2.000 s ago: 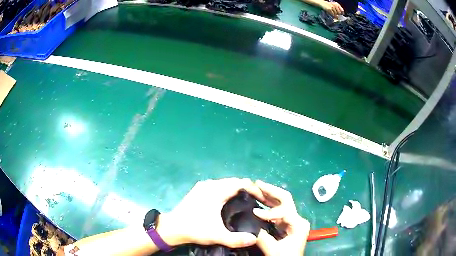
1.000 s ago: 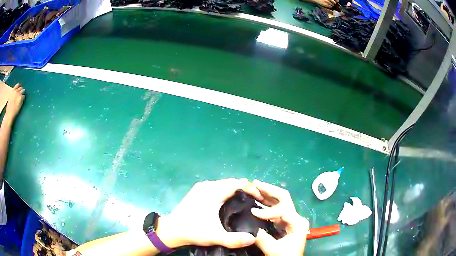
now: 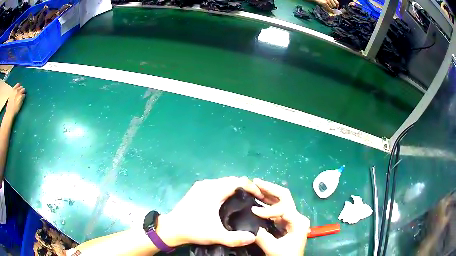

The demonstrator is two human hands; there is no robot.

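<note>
A black workpiece (image 3: pixel 241 212) is held between both hands at the bottom middle, its smooth dark part facing up. My left hand (image 3: pixel 202 212), with a watch on a purple strap at the wrist, is curled around its left side and underside. My right hand (image 3: pixel 282 215) pinches its right edge with thumb and fingers. More black material hangs below, cut off by the picture's edge. A white glue bottle (image 3: pixel 327 183) with a blue tip lies to the right. A crumpled white tissue (image 3: pixel 355 210) and a red-orange tool (image 3: pixel 324 230) lie near my right hand.
Green bench (image 3: pixel 200 140) with a white strip (image 3: pixel 225 97). Clear screen with grey frame (image 3: pixel 422 115) and black cables (image 3: pixel 391 190) at right. Blue crate (image 3: pixel 37 47) at upper left. Another person's hand (image 3: pixel 16 97) at left edge. Black pieces (image 3: pixel 350 25) at the far side. Crate of tan pieces (image 3: pixel 50 242) lower left.
Another person's hand and forearm have appeared at the left edge. The view has shifted slightly. My hands keep nearly the same grip on the black workpiece.
</note>
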